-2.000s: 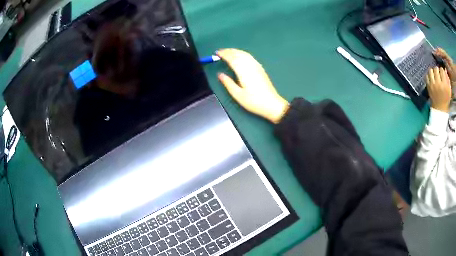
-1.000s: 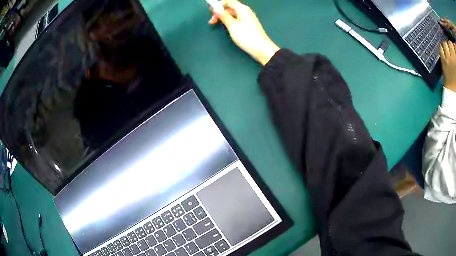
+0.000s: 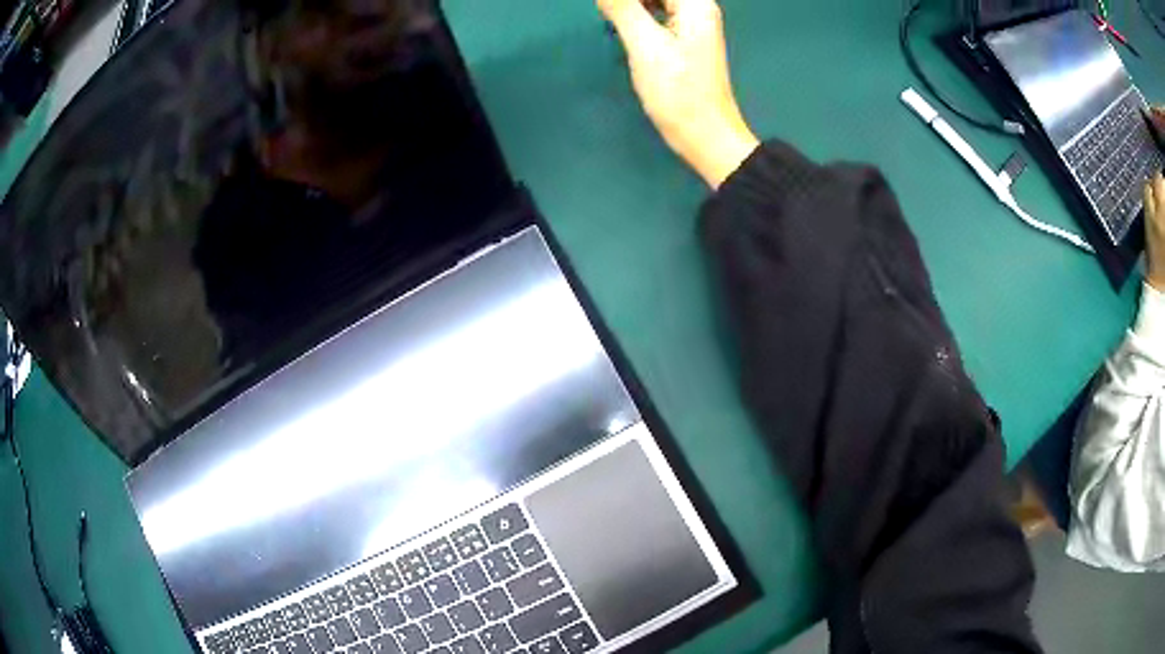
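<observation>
An opened dual-screen laptop lies on a black mat (image 3: pixel 715 600). Its main display (image 3: pixel 256 230) is black and reflective. The second screen (image 3: pixel 396 409) glares white above the keyboard (image 3: pixel 422 588). The touchpad (image 3: pixel 626 537) is right of the keys. My right hand (image 3: pixel 677 77) is at the top edge, beyond the laptop's right side and not touching it. Its fingers are bent and partly cut off. Something small and dark shows by the fingertips, but I cannot tell what it is or whether it is held. My left hand is out of the picture.
A white slim adapter with a cable (image 3: pixel 958 147) lies on the green bench (image 3: pixel 818 77) at the upper right. Beside it another laptop (image 3: pixel 1073 90) lies before a person with a white sleeve (image 3: pixel 1118 447). Black cables (image 3: pixel 32 537) lie at the left.
The blue logo on the main display has gone and the display is dark. My right hand has moved from beside the display up to the top edge. The view has shifted slightly.
</observation>
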